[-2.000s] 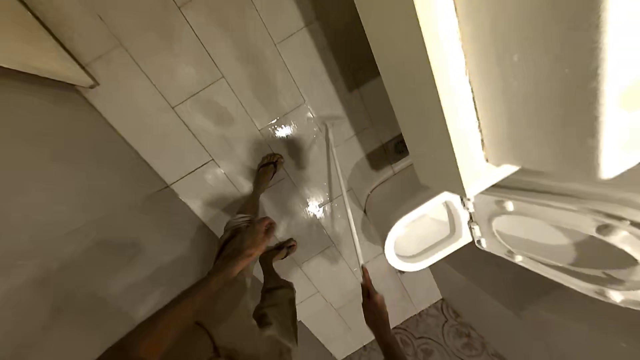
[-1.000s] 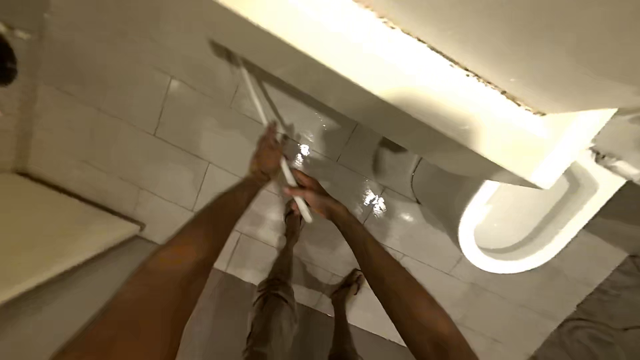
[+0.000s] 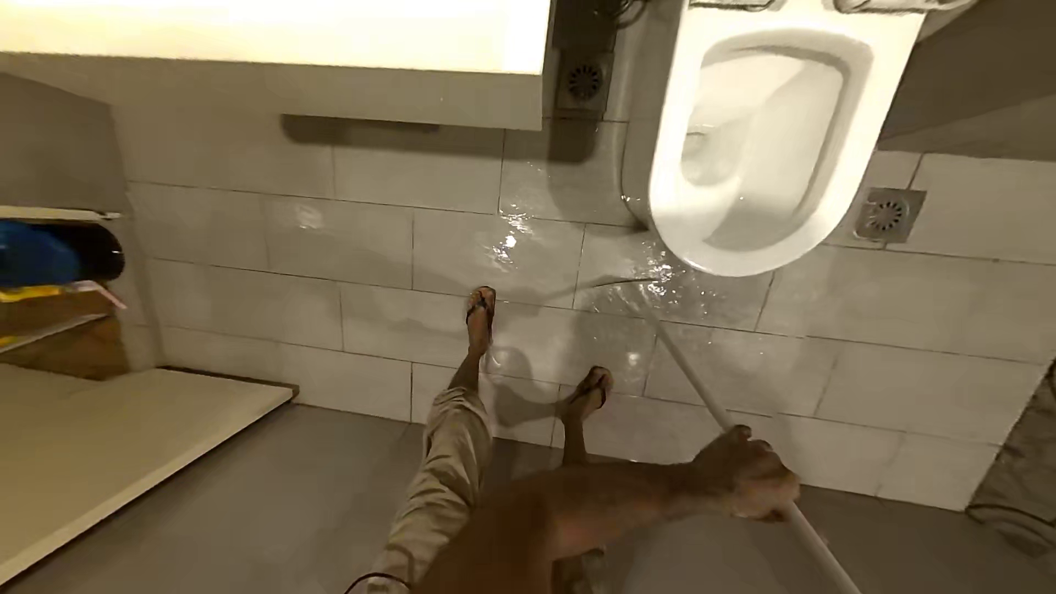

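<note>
A long pale pole [image 3: 691,369] slants across the wet tiled floor. My left hand [image 3: 747,474] is closed around it, with the forearm crossing in front of my legs. Beyond this hand the pole runs out of view at the lower right, and my right hand is out of frame. The pole's far end is at a thin, blurred blade-like head [image 3: 619,282] on the floor, just in front of the white toilet bowl [image 3: 747,256]. Water [image 3: 681,289] glistens around that head and under the bowl's front rim.
My sandaled feet [image 3: 480,313] stand on the tiles. Two floor drains [image 3: 887,216] flank the toilet. A pale counter [image 3: 412,95] overhangs the floor at upper left. A pale panel [image 3: 148,462] juts in at left, below a blue item [image 3: 37,254] in a dark container.
The pole's far end is now beside the toilet's front, where a second ago it pointed toward the upper left. My right hand has left the view. The view has turned.
</note>
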